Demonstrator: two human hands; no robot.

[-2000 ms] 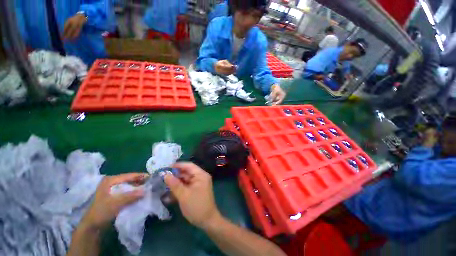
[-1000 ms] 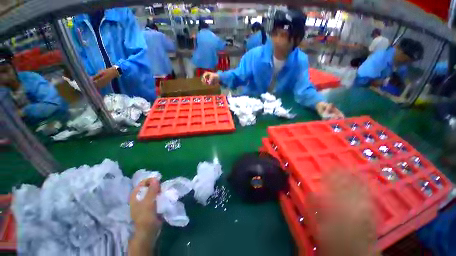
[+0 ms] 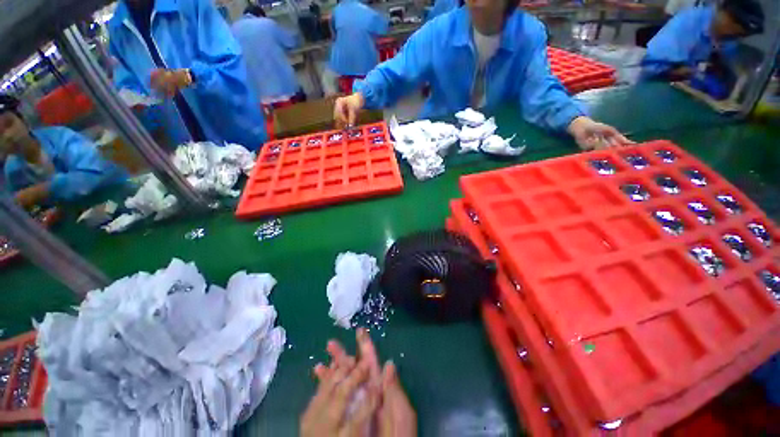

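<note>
My left hand (image 3: 335, 394) and my right hand (image 3: 392, 404) are pressed together at the bottom centre, fingers overlapping. Whether a small part lies between them is hidden. A heap of white cloths (image 3: 162, 350) is left of my hands. A small white bundle (image 3: 351, 288) lies beyond them, with loose tiny silvery parts (image 3: 375, 311) beside it. The red-orange compartment tray (image 3: 556, 235) tops a stack at the right. Shiny metal parts (image 3: 668, 222) sit in its far and right pockets, and several near pockets are empty.
A black desk fan (image 3: 436, 277) stands between my hands and the stack. Another red tray (image 3: 321, 175) lies across the green bench (image 3: 329, 222), where a worker's hand (image 3: 348, 111) reaches over it. More white cloths (image 3: 423, 147) lie beside it. A parts tray (image 3: 21, 375) is at the far left.
My right hand has come back left from over the stacked tray and meets my left hand. The white cloth that was at my left hand is no longer there.
</note>
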